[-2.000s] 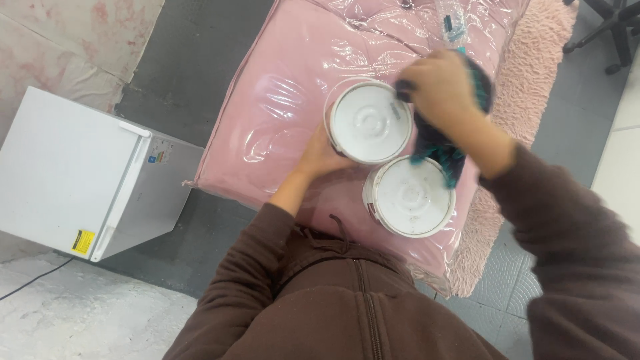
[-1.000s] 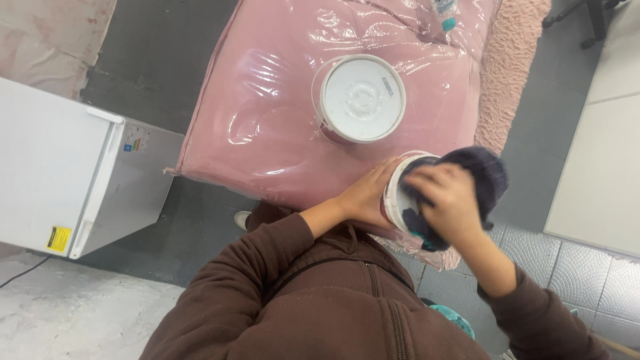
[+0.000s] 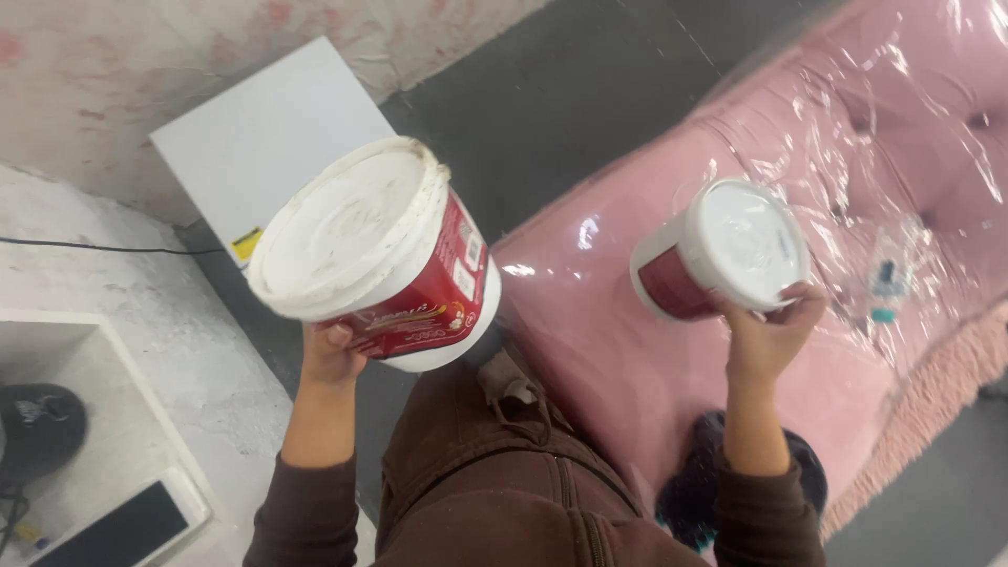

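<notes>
Lifted at the centre-left is a white plastic bucket with a red label [image 3: 429, 295], its lid on and its rim soiled. My left hand [image 3: 335, 353] grips it from below, thumb on the label. A second lidded white bucket [image 3: 748, 240], also red-labelled, leans over the pink plastic-covered tufted seat [image 3: 583, 331]. My right hand [image 3: 776, 323] holds it at the lid's edge; whether its base touches the seat I cannot tell. The dark cloth [image 3: 693, 480] lies on the seat, partly behind my right forearm.
A white box-shaped appliance [image 3: 276, 118] stands by the wall, a black cable [image 3: 102, 246] running towards it. At lower left is a white open compartment [image 3: 118, 394] with a dark round object. A small bottle with a teal cap [image 3: 883, 315] rests on the seat, beside a pink shaggy rug [image 3: 929, 409].
The dark cloth has left my right hand and lies on the seat. My left hand has raised one bucket, and my right hand has taken hold of the other. The view has swung left.
</notes>
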